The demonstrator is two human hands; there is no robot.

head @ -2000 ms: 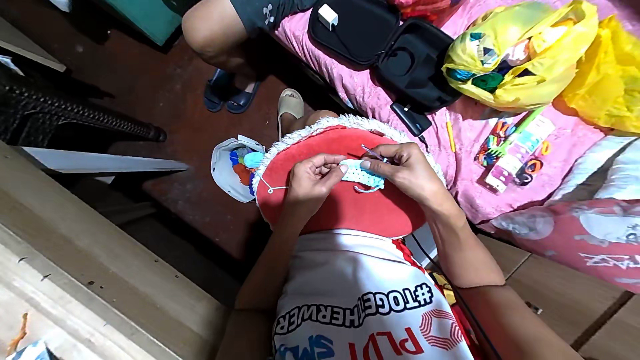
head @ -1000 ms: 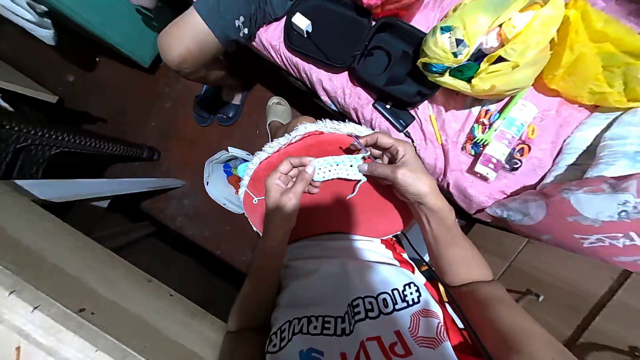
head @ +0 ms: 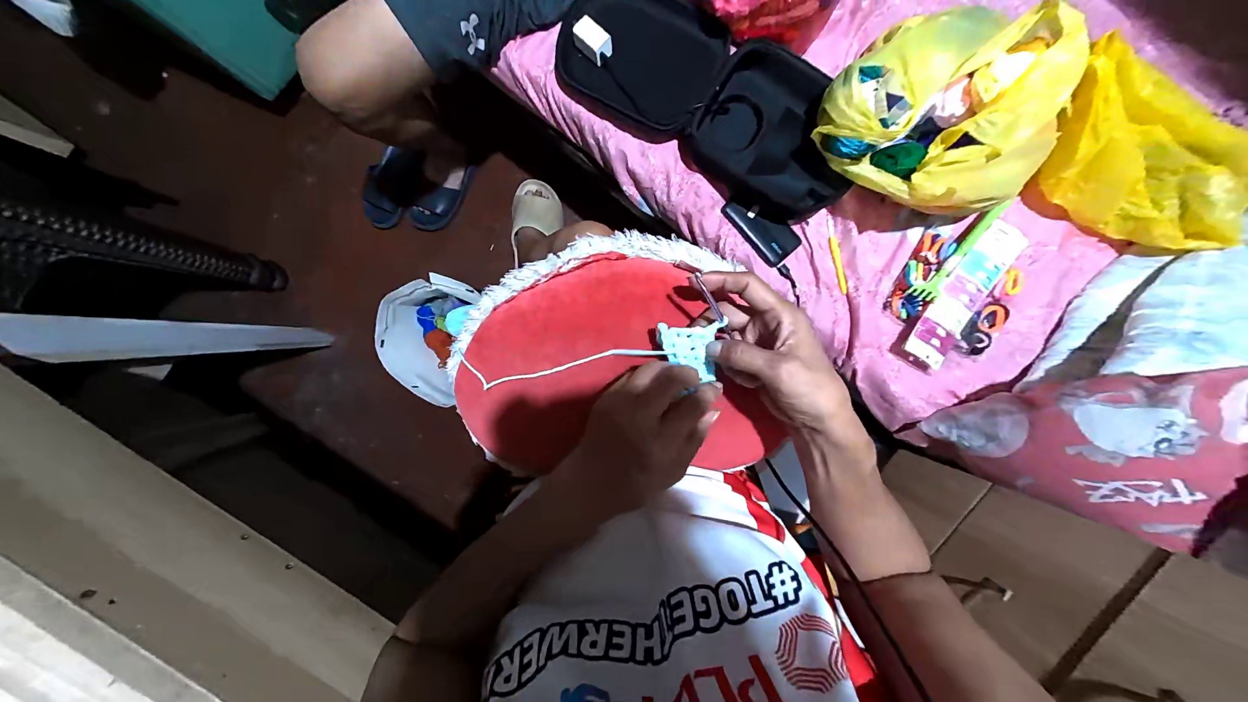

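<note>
A small pale blue and white crocheted piece (head: 690, 349) is held over a red round cushion (head: 546, 322) with a white fluffy rim, on my lap. My left hand (head: 648, 424) pinches the piece's lower edge. Thumb and fingers of my right hand (head: 770, 346) grip its right side together with a thin metal crochet hook (head: 709, 297), whose tip is at the upper right corner. White yarn (head: 565, 369) runs from the piece leftward across the cushion to its left rim.
A white bag (head: 405, 341) with colourful yarn is left of the cushion. On the pink bedding (head: 858, 331) lie an open black case (head: 760, 127), a yellow plastic bag (head: 1014, 127) of yarn, a yellow pen (head: 838, 265) and hair ties (head: 993, 319). Another person's knee (head: 366, 68) is at upper left.
My left hand has moved right and down, to the piece's lower edge. The piece, stretched out sideways between the hands before, is now turned and bunched near my right hand.
</note>
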